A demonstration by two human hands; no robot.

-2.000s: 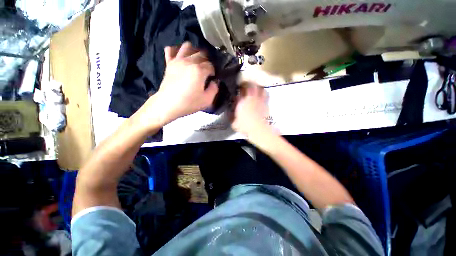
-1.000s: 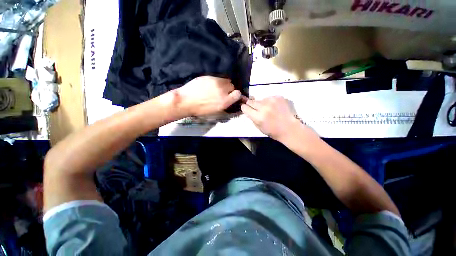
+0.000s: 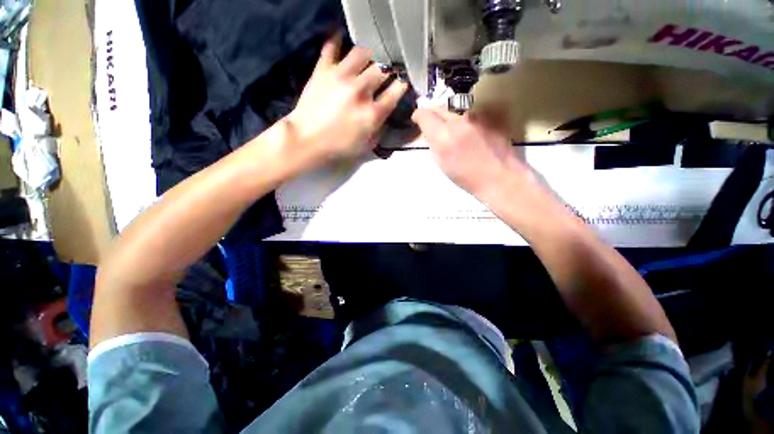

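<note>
The black garment piece [image 3: 242,68] lies bunched on the table left of the needle, one edge reaching under the head of the sewing machine [image 3: 586,30]. My left hand [image 3: 344,106] rests on the garment's right part beside the needle area, fingers spread and bent. My right hand [image 3: 462,148] is at the presser foot area [image 3: 437,89], fingertips together at the cloth edge; what they pinch is hidden. Short black strips [image 3: 632,156] lie right of the needle.
A ruler scale runs along the front of the white table [image 3: 407,212]. A long black band [image 3: 730,195] hangs at the right, scissors [image 3: 767,208] at the rim. A green item [image 3: 613,124] lies under the machine arm. Cardboard [image 3: 81,127] and a white bundle [image 3: 36,140] are at left.
Both hands have moved from the table front up to the needle area, with the cloth edge between them. They were close together and are now slightly apart. The camera view has shifted.
</note>
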